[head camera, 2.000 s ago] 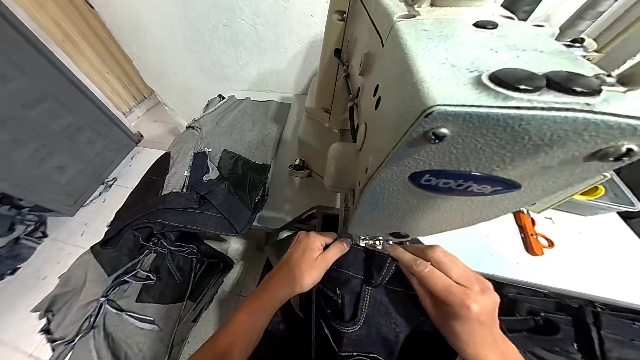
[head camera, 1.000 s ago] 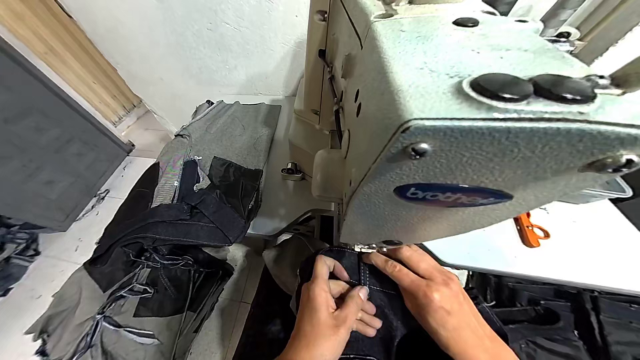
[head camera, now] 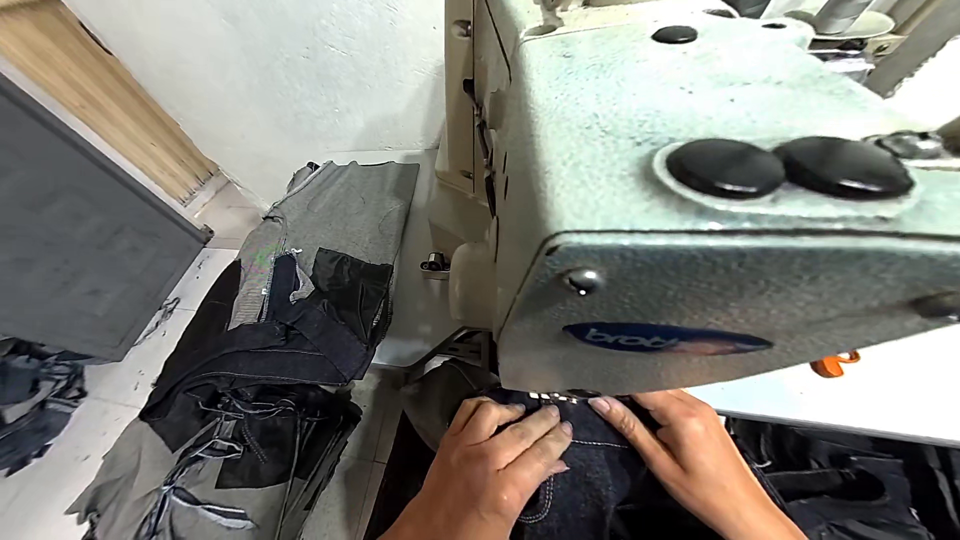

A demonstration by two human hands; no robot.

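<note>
A dark denim garment (head camera: 592,480) with pale topstitching lies under the head of a Brother industrial sewing machine (head camera: 675,292). My left hand (head camera: 499,457) rests on the denim, fingers bent over it, just left of and below the metal presser foot (head camera: 553,397). My right hand (head camera: 686,442) presses the cloth on the other side, its thumb near the foot. The machine head hides the needle and part of the foot. Whether either hand pinches the cloth cannot be told.
At the left, grey and black garment pieces (head camera: 202,375) are heaped over a white surface. Orange-handled snips (head camera: 834,364) lie on the white table (head camera: 787,390) at the right. More dark denim (head camera: 847,480) is below them. A grey panel (head camera: 82,225) stands far left.
My left hand, its fingers curled below the foot a second ago, now lies flatter on the denim beside the foot. My right hand stays on the cloth. The view has moved closer to the machine.
</note>
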